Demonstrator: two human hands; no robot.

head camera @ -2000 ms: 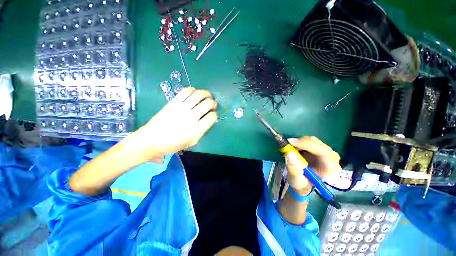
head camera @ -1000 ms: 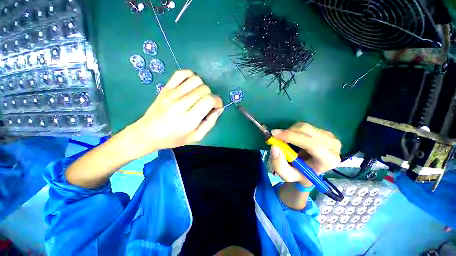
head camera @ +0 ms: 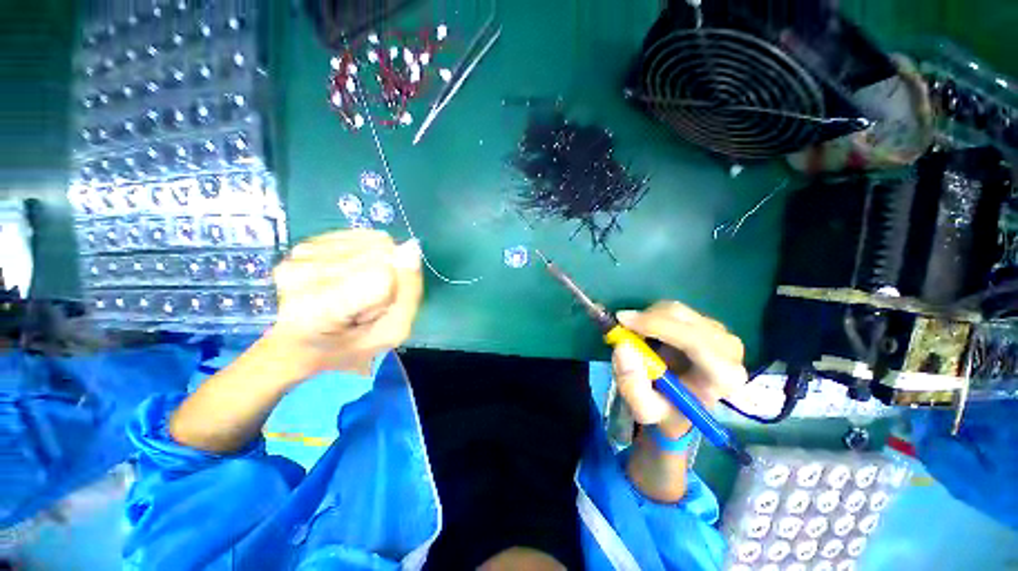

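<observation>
My right hand [head camera: 675, 363] holds the yellow and blue soldering iron [head camera: 647, 363]. Its tip is just right of a small round circuit board [head camera: 515, 257] lying on the green mat. My left hand [head camera: 346, 292] is curled, left of that board. A thin silvery solder wire [head camera: 391, 178] runs down beside its fingertips and curves free toward the board. Whether the fingers grip the wire is hidden. Several round boards [head camera: 371, 182] lie above my left hand. A heap of short black wires [head camera: 575, 167] lies above the iron tip.
A clear blister tray [head camera: 173, 201] with discs is at left. Red-lead components [head camera: 385, 73] and tweezers [head camera: 458, 84] lie at the top. A fan [head camera: 731, 95] and a dark block [head camera: 843, 240] stand at right. A tray of white round pieces [head camera: 804, 507] is low at right.
My left hand has moved left, away from the single board, and its fingers are curled. The solder wire's curved end now shows. The iron tip sits slightly off the board. The view has shifted.
</observation>
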